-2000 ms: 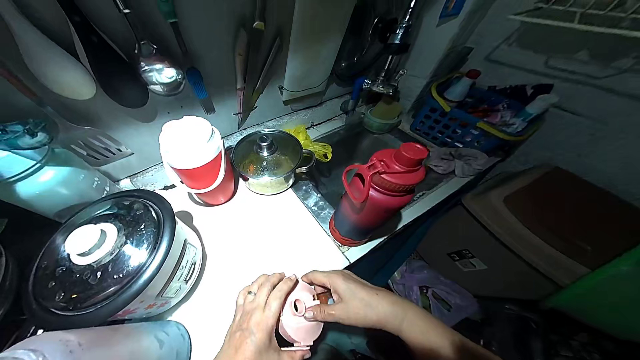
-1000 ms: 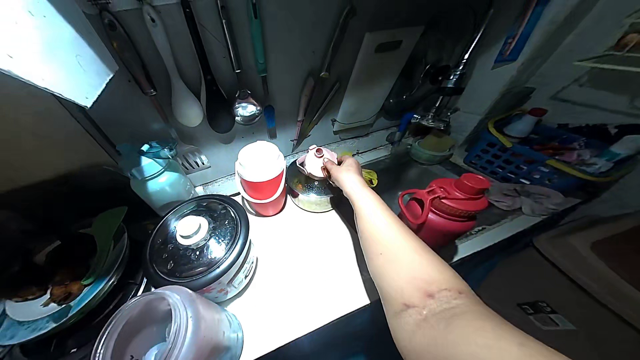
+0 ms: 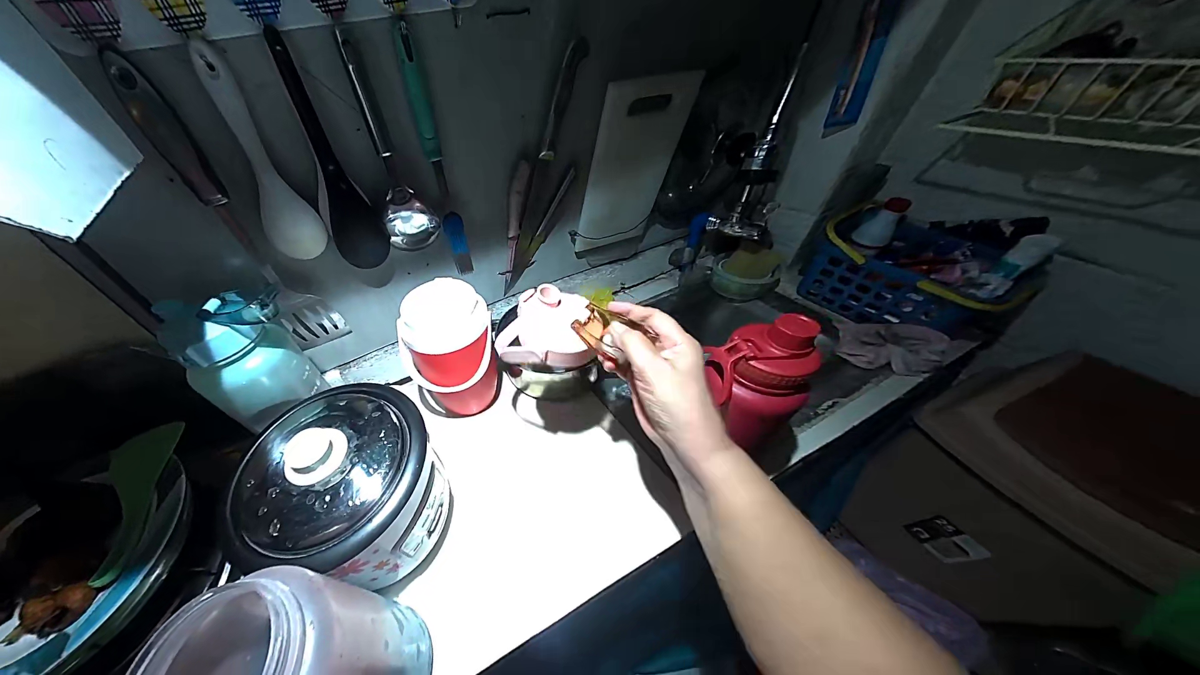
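My right hand (image 3: 661, 370) reaches in from the lower right, its fingertips pinching a translucent amber plastic piece (image 3: 589, 330) at the right edge of a pink bottle lid (image 3: 544, 328). The lid has a small round spout and a loop handle. It is over the small glass-lidded pot (image 3: 553, 384) and hides most of it; whether it rests there I cannot tell. Just left of it stands a red and white jug (image 3: 450, 347). A red bottle (image 3: 769, 384) is right of my hand, partly behind it. An open clear plastic jar (image 3: 347, 623) stands in the near foreground. My left hand is out of view.
A rice cooker (image 3: 328, 478) stands left on the white counter (image 3: 544, 506). Behind it is a teal-tinted jar (image 3: 253, 375). Utensils, including a white spoon (image 3: 281, 211), hang on the wall. The sink (image 3: 694, 328) and a blue basket (image 3: 862, 286) are at the right.
Two seconds ago both hands held the pink lid near the counter's front edge. My right hand has since carried it to the small pot, and its fingers have shifted to the amber piece.
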